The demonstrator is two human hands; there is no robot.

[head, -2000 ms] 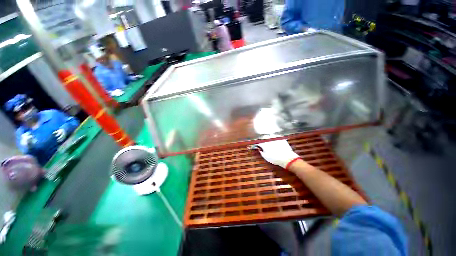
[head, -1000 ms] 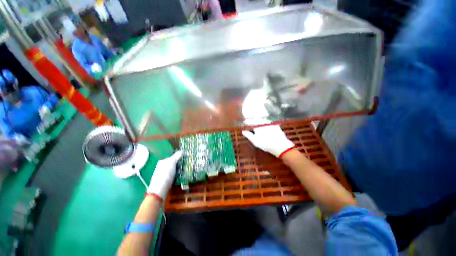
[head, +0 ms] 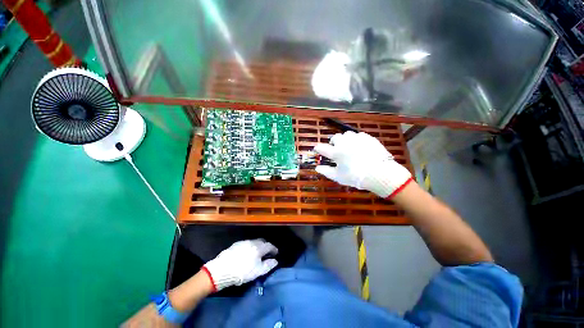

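Observation:
A green circuit board (head: 253, 146) with rows of small silver and white parts lies on the left part of the orange-brown slotted tray (head: 301, 219). My right hand (head: 360, 161), in a white knit glove with a red cuff, is just right of the board, closed on a small hand tool (head: 310, 160). The tool is mostly hidden, its metal end pointing at the board's right edge. A dark, long thing (head: 339, 125), maybe a brush, lies on the tray behind my right hand. My left hand (head: 242, 264), gloved, rests empty near my lap, fingers apart.
A clear shield (head: 282, 70) slopes above the back of the tray and reflects a glove. A white desk fan (head: 75, 110) stands on the green bench (head: 70, 237) at left, its cable running to the tray. Yellow-black floor tape (head: 362, 262) shows in front of the tray.
My left hand has let go of the board's left edge and moved down to my lap. My right hand now holds the tool beside the board. The view has tilted down; the person at right is gone.

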